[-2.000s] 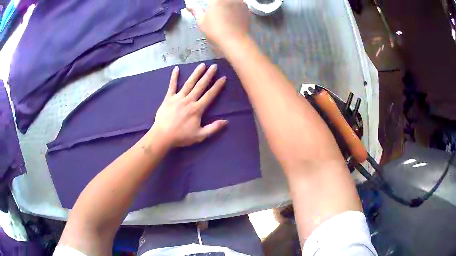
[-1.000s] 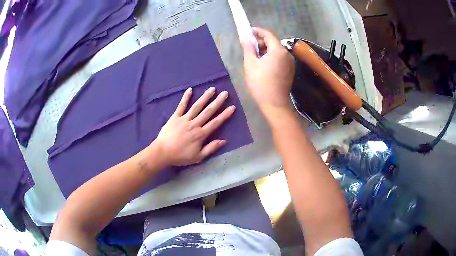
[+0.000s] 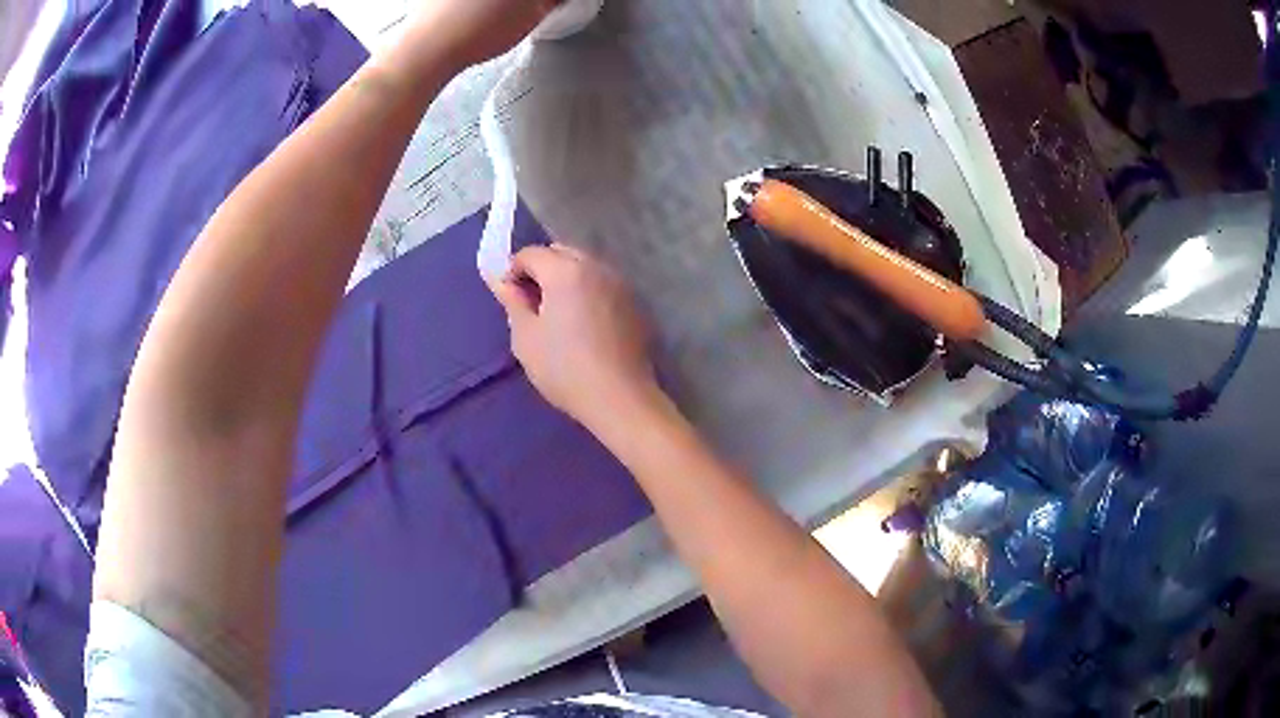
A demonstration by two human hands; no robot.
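Note:
A purple panel (image 3: 421, 421) lies on the pale table with a lengthwise seam and some creases. My right hand (image 3: 576, 326) pinches the end of a white tape strip (image 3: 497, 168) over the panel's right edge. The strip runs up to a white tape roll (image 3: 573, 20) at the top edge. My left hand (image 3: 484, 20) is at the top edge beside the roll, partly cut off, so its grip is unclear. My left forearm hides part of the panel.
A black steam iron (image 3: 856, 281) with an orange handle rests on the table (image 3: 702, 463) right of my right hand, its cord running right. Heaped purple pieces (image 3: 155, 183) lie at the left. Clear bluish plastic items (image 3: 1067, 519) are below right.
My left hand has left the panel and reached up to the roll. My right hand has moved left with the tape, over the panel's edge. The iron appears lower and further left in view.

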